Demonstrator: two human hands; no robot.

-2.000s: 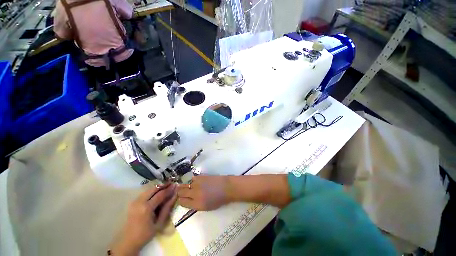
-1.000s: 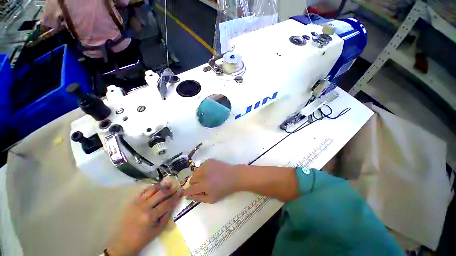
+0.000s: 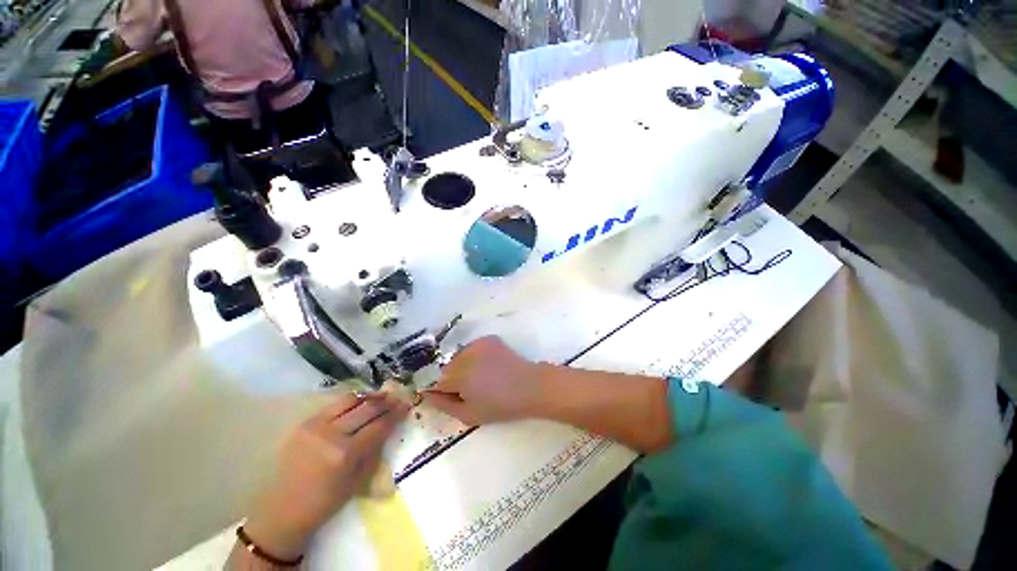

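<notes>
A large beige fabric panel (image 3: 134, 413) lies on the table at the left, running under the head of the white sewing machine (image 3: 602, 167). My left hand (image 3: 329, 452) is at the panel's right edge, its fingertips pinched together just in front of the presser foot area (image 3: 407, 357). My right hand (image 3: 485, 383) is right of the needle area, its fingertips close to the left ones. A small bit of pale material shows between the fingertips; the blurred view hides exactly what each hand grips.
A yellow strip (image 3: 393, 533) lies on the table edge below the hands. Dark snips with black cord (image 3: 669, 273) lie near the blue motor end (image 3: 797, 112). Beige panels (image 3: 892, 390) hang at right. Blue bins (image 3: 106, 178) and a person in pink (image 3: 229, 56) are behind.
The head view has shifted a little. My right hand has moved slightly up and back beside the needle area. My left hand stays by the presser foot, and its bracelet now shows more.
</notes>
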